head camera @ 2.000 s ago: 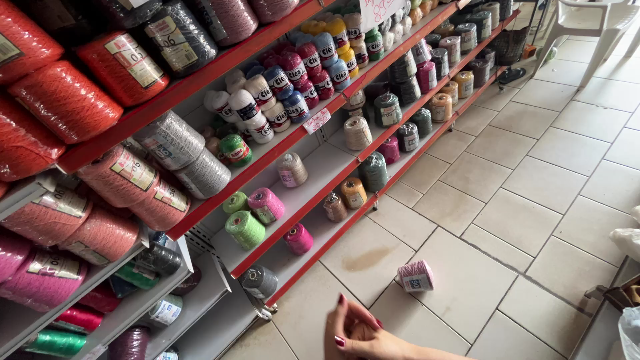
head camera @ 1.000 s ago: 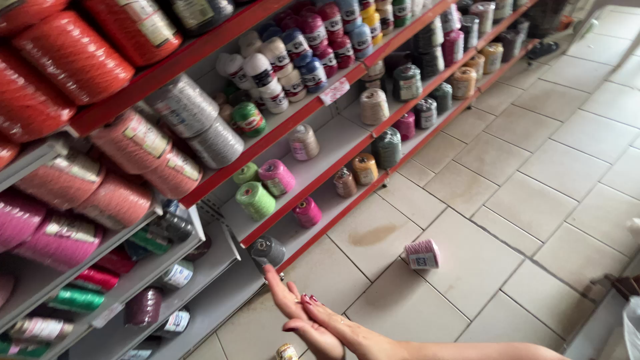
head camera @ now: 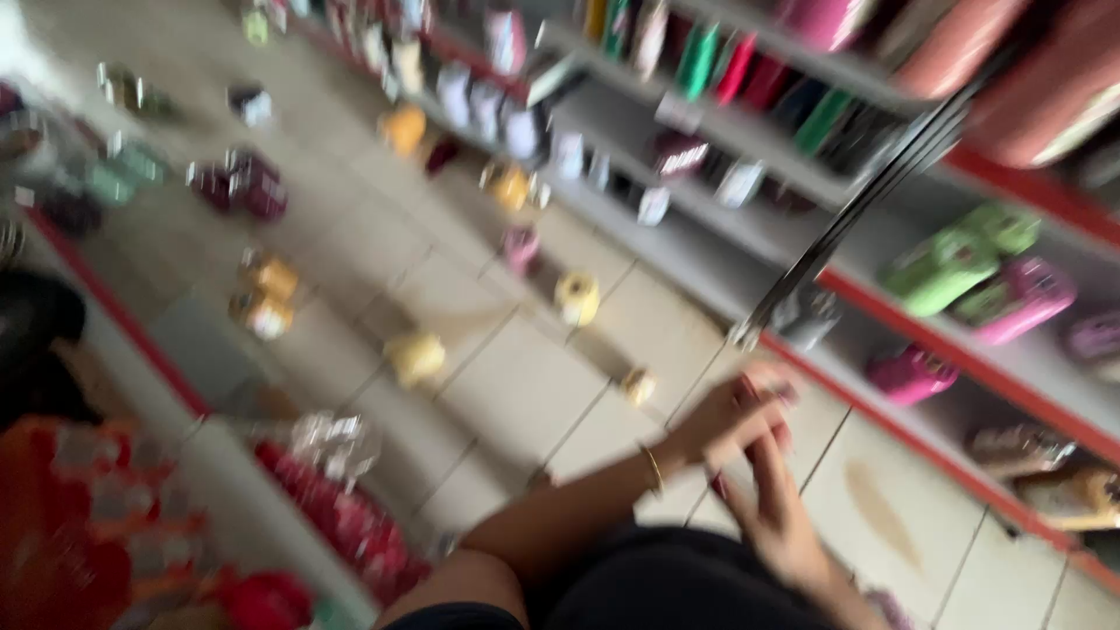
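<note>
My left hand (head camera: 731, 420), with a thin gold-coloured bracelet (head camera: 653, 469) at its wrist, touches my right hand (head camera: 774, 499) near the lower middle. Their fingers overlap, and blur hides how the left fingers are bent. The right fingers point upward with the thumb apart, and no object shows in either hand. Beyond them a small yarn spool (head camera: 639, 384) lies on the tiled floor. Farther off are a yellow yarn cone (head camera: 577, 298), a pale yellow one (head camera: 415, 358) and a pink one (head camera: 521, 248).
Shelves with red edges (head camera: 919, 429) hold green and pink yarn cones (head camera: 1019, 297) at the right. Grey shelves (head camera: 700, 254) run beside the aisle. More yarn cones (head camera: 264, 293) lie on the floor at the left. A bag of red items (head camera: 350, 525) stands at the lower left.
The view has swung far to the left, onto the aisle with scattered yarn cones. Two seconds ago one hand showed; one second ago both were together, and they are touching now.
</note>
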